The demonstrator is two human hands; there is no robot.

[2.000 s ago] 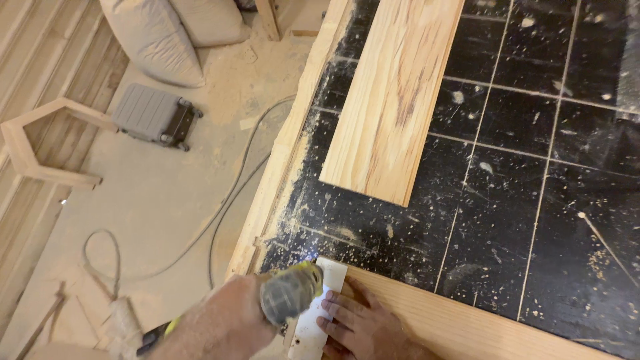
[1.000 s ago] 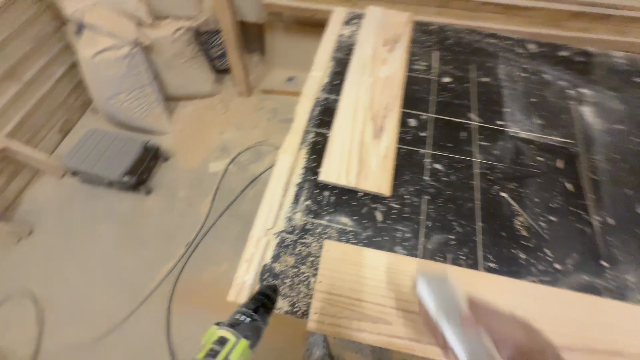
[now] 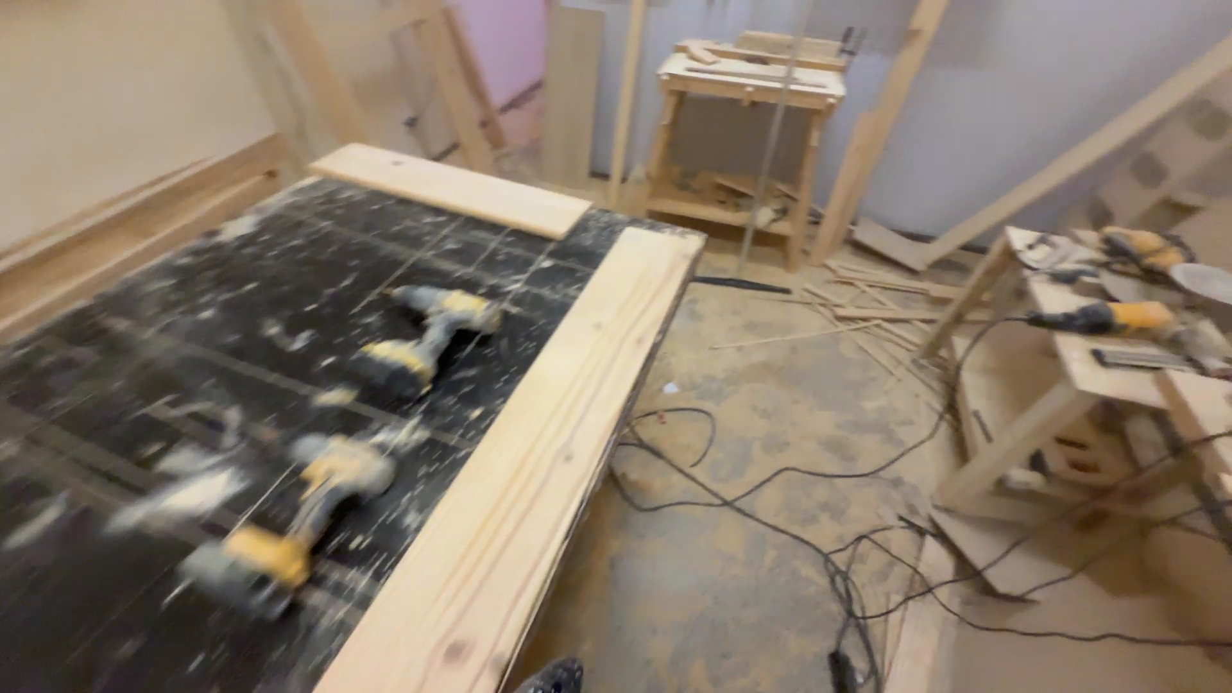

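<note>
Neither my left hand nor my right hand shows in the head view, so what they hold is hidden. A long pine board (image 3: pixel 539 423) lies along the right edge of the black, sawdust-strewn tabletop (image 3: pixel 241 327). Across the far end lies a shorter wooden board (image 3: pixel 452 188). Two cordless drill/drivers rest on their sides on the black surface: a yellow and grey one (image 3: pixel 428 337) farther off, and another yellow and grey one (image 3: pixel 294 520) nearer, both blurred. A pale, blurred object (image 3: pixel 188 496) lies left of the nearer drill.
At right, a wooden workbench (image 3: pixel 1088 356) carries a corded power tool (image 3: pixel 1107 318) and other items. Black cables (image 3: pixel 741 500) loop across the dusty floor (image 3: pixel 731 414). Thin wood strips (image 3: pixel 885 308) lie near a broom (image 3: pixel 741 283). A small wooden stand (image 3: pixel 751 82) is by the wall.
The view has swung strongly to another part of the tabletop and room. Both hands and the green drill seen earlier are out of view.
</note>
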